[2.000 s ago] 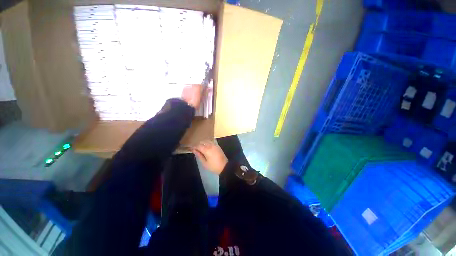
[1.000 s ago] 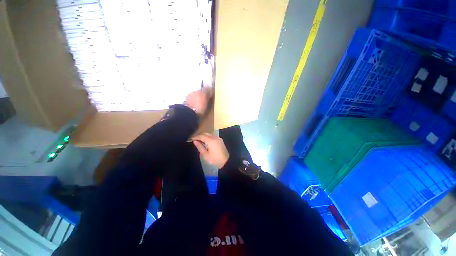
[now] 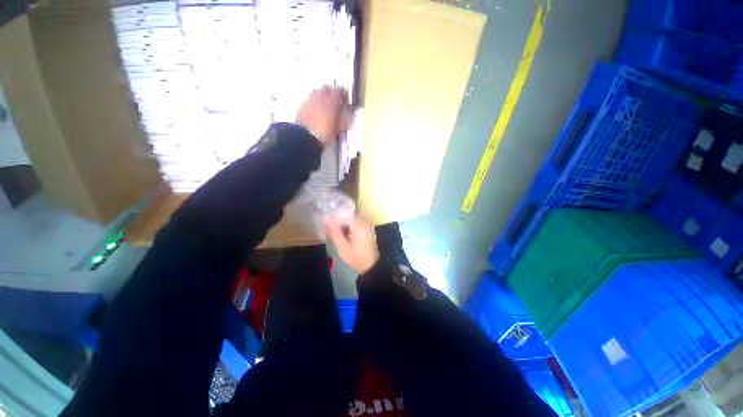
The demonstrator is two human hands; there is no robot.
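An open brown cardboard carton (image 3: 81,114) holds tight rows of small white packets (image 3: 224,89). Narrow packets also stand along its right inner wall. My left hand (image 3: 323,114) is inside the carton at that right side, fingers at the packets. It is blurred, and whether it grips one cannot be told. My right hand (image 3: 354,243) is at the carton's near edge, below my left hand, with a crinkly, shiny clear poly bag (image 3: 332,208) between thumb and fingers.
The carton's right flap (image 3: 419,106) is folded outward over the grey floor. A yellow line (image 3: 505,110) runs beyond it. Green crates (image 3: 578,252) and blue crates (image 3: 660,326) stand at the right. A blue mesh-sided crate (image 3: 619,138) is behind them. Green lights (image 3: 104,249) show at the left.
My left hand has moved farther up along the carton's right side. The clear bag now shows at my right hand, which stays near the carton's near edge. The view has shifted slightly.
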